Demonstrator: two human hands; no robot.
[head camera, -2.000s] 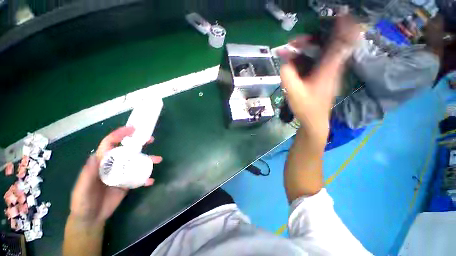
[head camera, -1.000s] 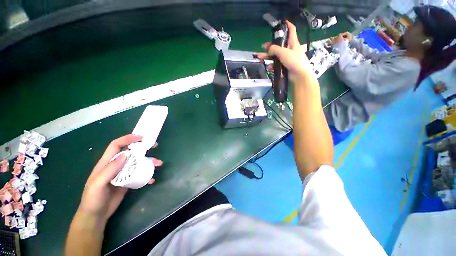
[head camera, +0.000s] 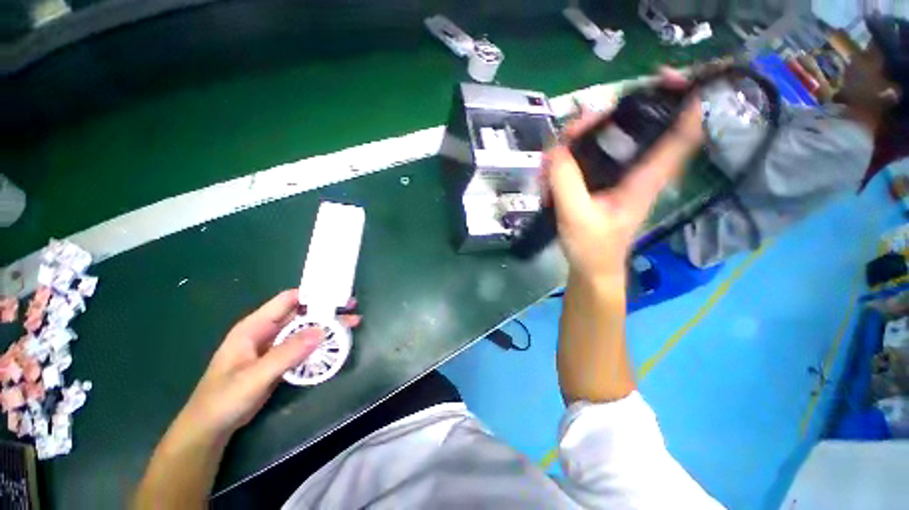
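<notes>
My left hand (head camera: 257, 361) holds a white fan body (head camera: 332, 261) over the bench, its round vaned end under my thumb and its flat handle pointing away from me. My right hand (head camera: 608, 214) is raised beside the screw feeder and grips the black electric screwdriver (head camera: 638, 125), which is blurred and tilted with its lower end towards the feeder. The bit cannot be made out. The black and silver screw feeder (head camera: 511, 159) stands on the bench with its top window open.
A heap of white and pinkish-orange pieces (head camera: 45, 349) lies at the left, above a dark tray (head camera: 18, 476). White housings (head camera: 485, 60) lie beyond the white strip (head camera: 249, 199). A person in grey (head camera: 797, 169) sits at the right. A black cord (head camera: 508, 339) hangs by the bench edge.
The fan body has moved right and turned, its vaned face now more towards me. The screwdriver has gone from upright to tilted and blurred, with a black cord loop showing to its right.
</notes>
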